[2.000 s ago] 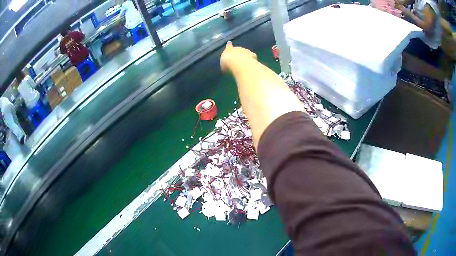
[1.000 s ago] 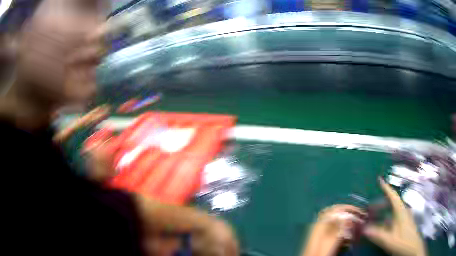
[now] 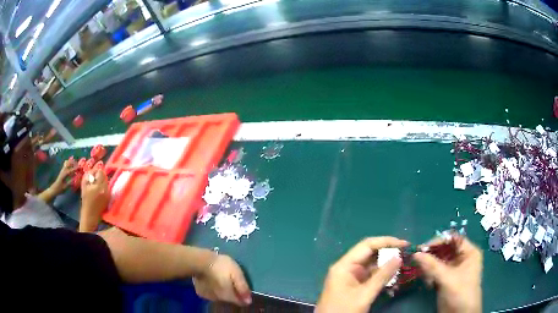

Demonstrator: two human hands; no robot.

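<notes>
My left hand (image 3: 361, 275) holds white square pads (image 3: 389, 260) between thumb and fingers, low in the view right of centre. My right hand (image 3: 453, 272) is close beside it and holds a bundle of dark red wires (image 3: 442, 252) with small pale ends sticking up past the fingers. The wires run between the two hands. A tangled pile of wired pad pieces (image 3: 520, 195) lies at the right on the green bench. A loose pile of silvery toothed discs (image 3: 232, 198) lies left of centre.
A large red compartment tray (image 3: 160, 211) lies at the left. Another person's hand (image 3: 223, 281) rests near the bench edge. Further left, a person's hands hold red parts (image 3: 92, 168). A white rail (image 3: 367, 130) borders the belt, where a red housing (image 3: 128, 113) and a blue item (image 3: 145, 107) lie.
The view has swung left from the pile and foam boxes to the tray and discs. The reaching arm is back; both hands now hold wired pieces. The other person's head no longer fills the left side.
</notes>
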